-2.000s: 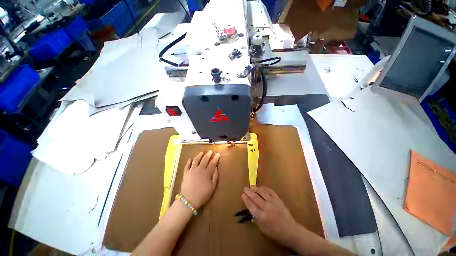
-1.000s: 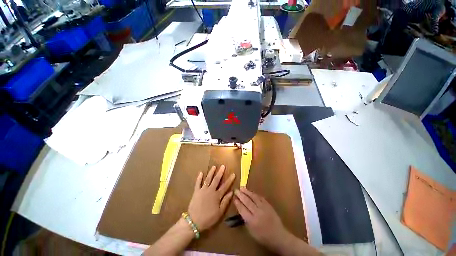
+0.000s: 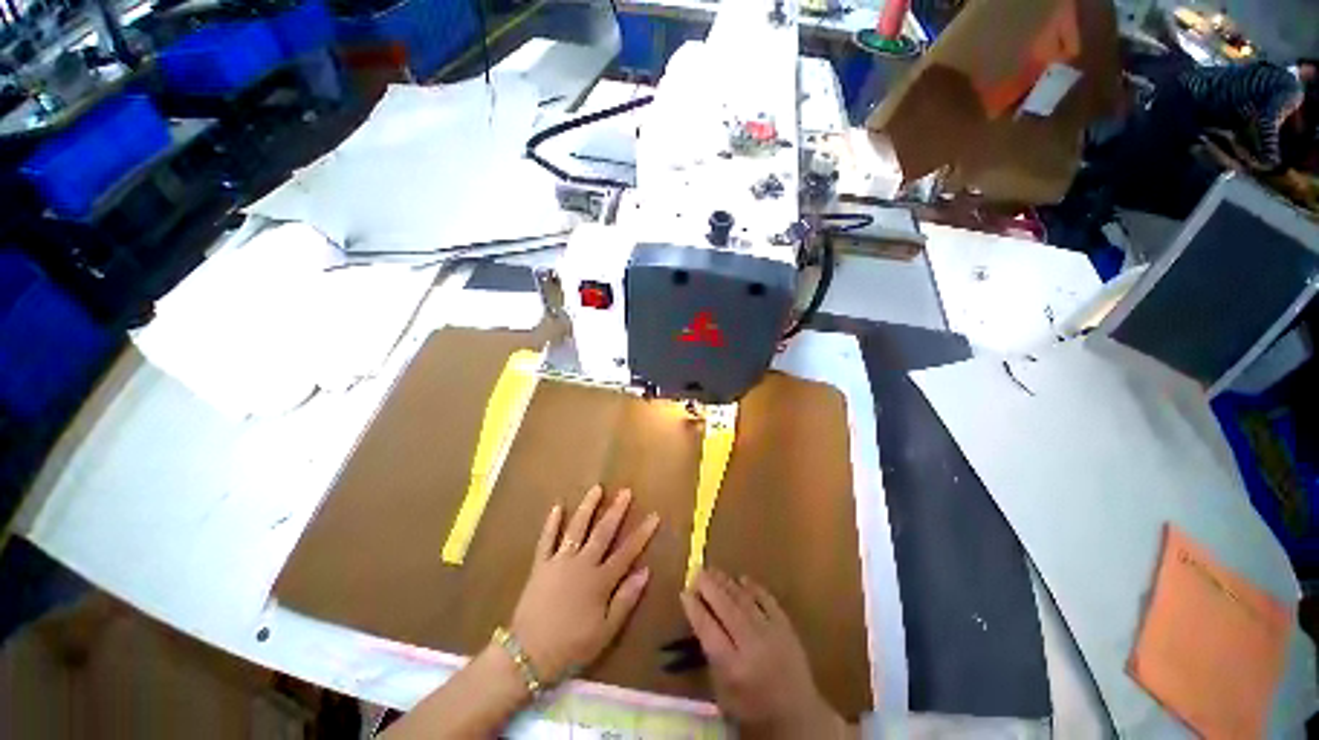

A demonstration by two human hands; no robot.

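A brown panel [image 3: 379, 477] lies flat on a pale template sheet [image 3: 885, 578] under the grey sewing head [image 3: 705, 321]. Two yellow clamp arms [image 3: 492, 455] rest on the panel, the right one just below the needle area. My left hand [image 3: 582, 586] lies flat on the panel between the arms, fingers spread, holding nothing. My right hand [image 3: 755, 648] is at the front end of the right arm, fingertips touching or close to it. Small dark snips [image 3: 683, 655] stick out from under this hand; the grip itself is hidden. The needle tip is too small to make out.
An orange piece [image 3: 1212, 636] lies at the right on a white sheet. White sheets [image 3: 239, 318] lie left of the machine. A screen [image 3: 1222, 282] stands at the right. Brown panels [image 3: 998, 109] hang behind. A person in striped clothing [image 3: 1270, 109] is at the back right.
The clamp arms and brown panel have shifted left relative to the sewing head. Both hands have moved along with them, lower in the picture. The camera view has also shifted.
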